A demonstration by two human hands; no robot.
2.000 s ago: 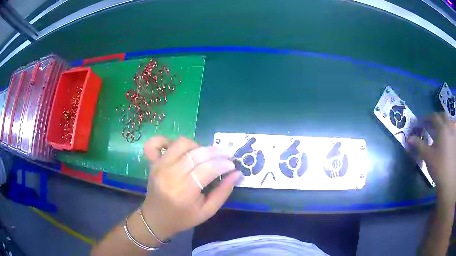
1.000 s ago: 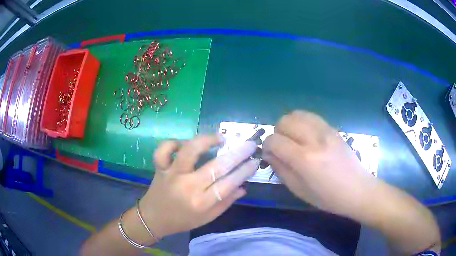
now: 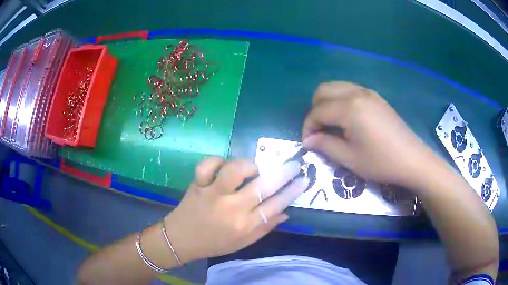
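Observation:
A silver plate (image 3: 365, 206) with three dark round cutouts lies in front of me. My left hand (image 3: 239, 195) rests with two whitish covered fingertips over the plate's left cutout; whether it holds a ring is hidden. My right hand (image 3: 340, 125) is above the plate's upper edge, thumb and fingertips close together near the left cutout. Any small thing between them is too small to tell. Loose copper rings (image 3: 172, 83) lie in a heap on the light green mat (image 3: 133, 150) at the left.
A red bin (image 3: 99, 108) with copper parts stands left of the mat, beside stacked clear trays (image 3: 28, 100). Another silver plate (image 3: 467, 157) lies slanted at the right, with part of one more at the right edge. Blue tape lines run along the dark green bench (image 3: 289, 83).
My right hand first came from the slanted plate at the right to the near plate, then rose slightly towards its upper edge. My left hand stays at the left cutout.

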